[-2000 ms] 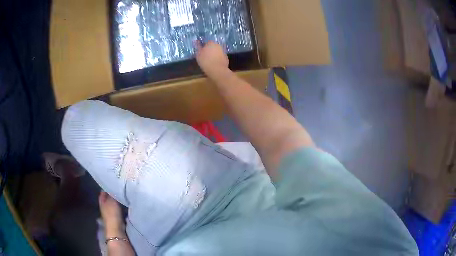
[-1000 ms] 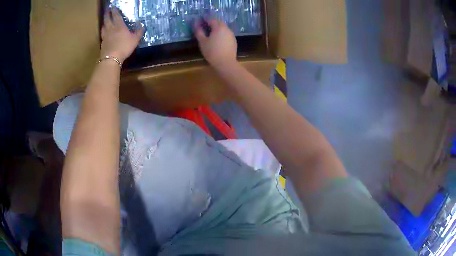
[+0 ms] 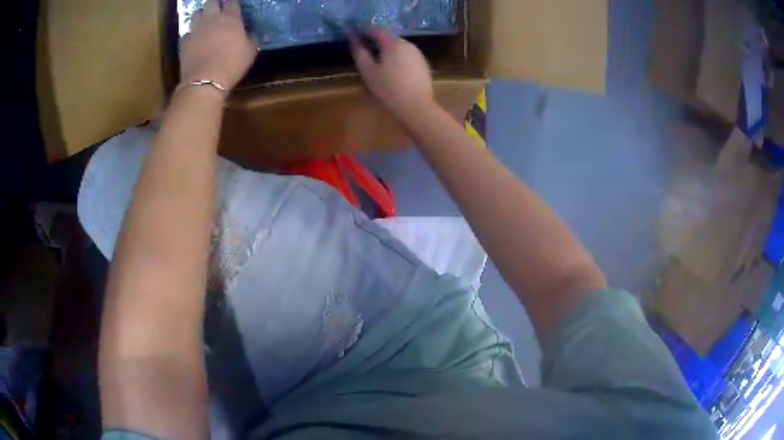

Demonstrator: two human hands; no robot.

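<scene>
An open cardboard carton is at the top of the view, in front of my knees. Shiny plastic-wrapped packs fill it, cut off by the top edge. My left hand lies on the left end of the wrap; its fingertips are near the picture's edge, and whether they grip the wrap is unclear. My right hand is over the near edge of the packs, with its fingers closed around a small dark item, blurred, possibly a hand tool.
Carton flaps spread out left and right. A red stool and a white sheet show beside my leg. Yellow-black tape marks the grey floor. More cardboard and blue material are at the right.
My left hand has come up from beside my leg onto the wrapped packs. My right hand stays at the packs, slightly further right. The carton sits higher in view.
</scene>
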